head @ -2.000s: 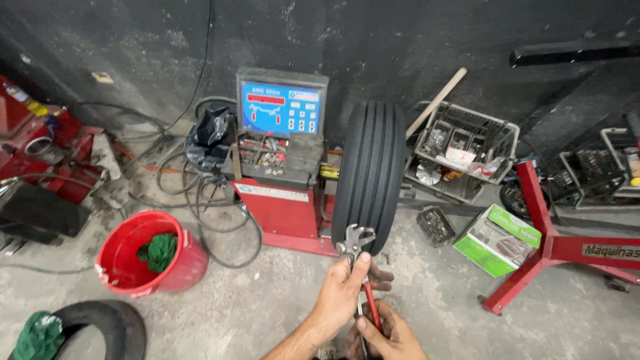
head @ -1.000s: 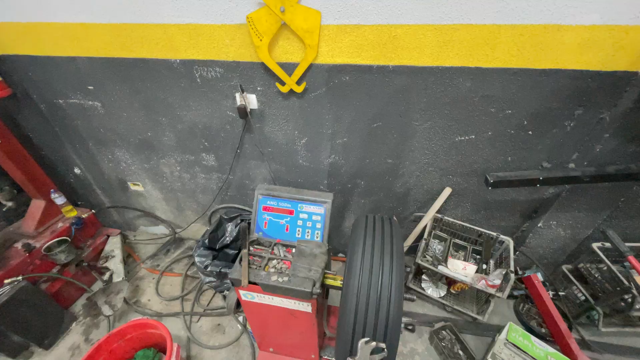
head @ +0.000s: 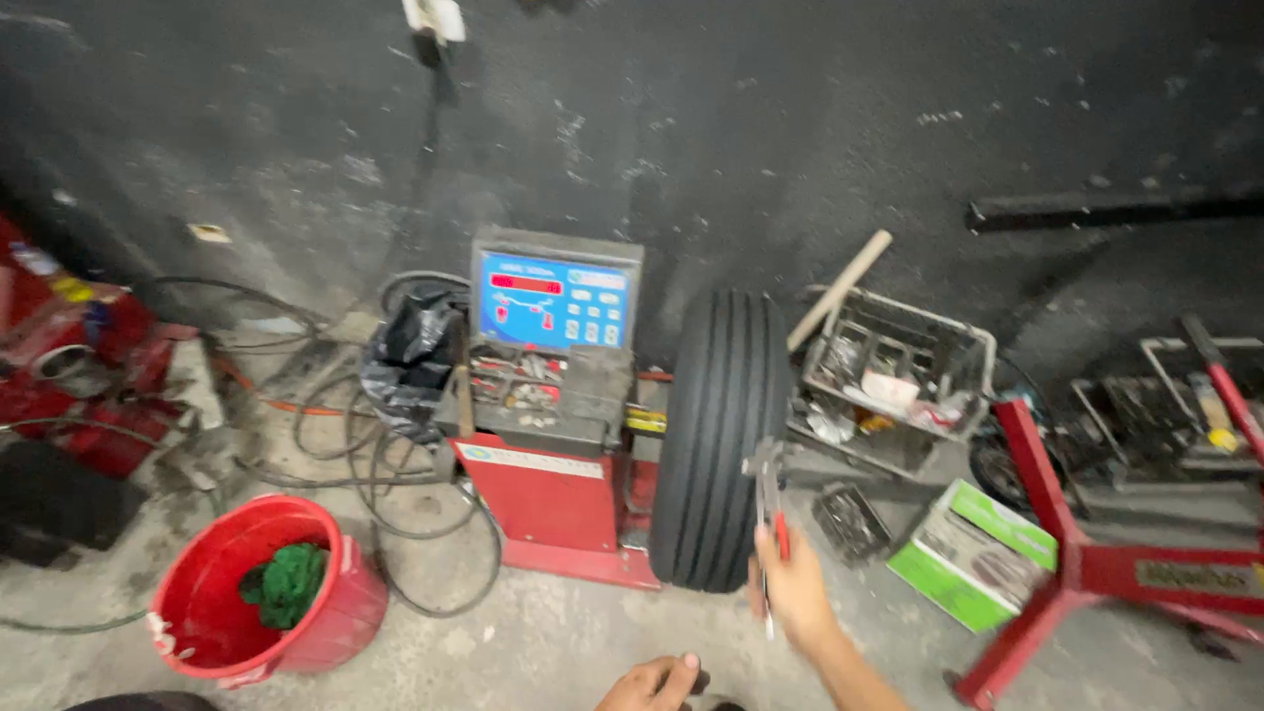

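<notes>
My right hand (head: 793, 585) is closed round the handles of wheel-weight pliers (head: 766, 484), a metal tool with a red grip, head upward. The pliers' head overlaps the lower right of the tire (head: 719, 434) in view; whether it touches is unclear. My left hand (head: 652, 683) is at the bottom edge, lower and to the left, partly cut off, thumb up, with no tool visible in it. The tire stands upright at the right side of the red wheel balancer (head: 543, 504). The balancer's blue control panel (head: 555, 301) has a lit red display, above a tray (head: 523, 380) of small parts.
A red bucket (head: 346, 602) holding green cloth stands lower left, near looped hoses (head: 434, 533) and a black bag (head: 415, 346). Right of the tire are a crate (head: 899, 370) of parts, a wooden handle (head: 841, 286), a green-and-white box (head: 973, 553) and a red metal stand (head: 1071, 563).
The view tipped up, then down again. Both hands were together at the pliers two seconds ago; now my left hand is apart from them and lower.
</notes>
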